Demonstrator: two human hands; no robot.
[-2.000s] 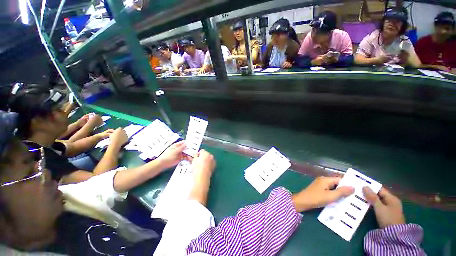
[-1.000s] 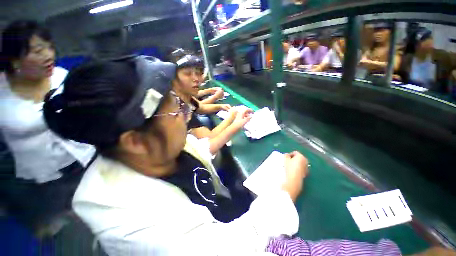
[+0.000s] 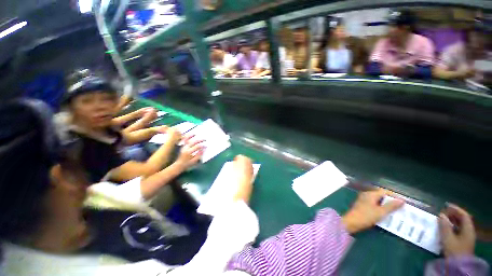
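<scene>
My left hand [image 3: 372, 211], below a purple-and-white striped sleeve, grips the left end of a white printed sheet [image 3: 410, 225]. My right hand [image 3: 457, 230] is at the sheet's right end near the right edge, its fingers curled; the sheet runs up to it. The sheet lies low over the green worktop and shows a blurred row of dark marks. A white sheet stack [image 3: 320, 182] lies on the worktop to the left of my hands; no marks can be made out on it.
A neighbour in white sleeves sits close on my left, a hand on white sheets [image 3: 222, 186]. More white sheets [image 3: 210, 141] lie farther along the green worktop [image 3: 272, 207]. A dark channel [image 3: 334, 126] runs beyond its edge. People sit across it.
Since one second ago the view has swung back right. The held sheet and both my hands are in view again. Against two seconds ago, the sheet is lower and turned more sideways.
</scene>
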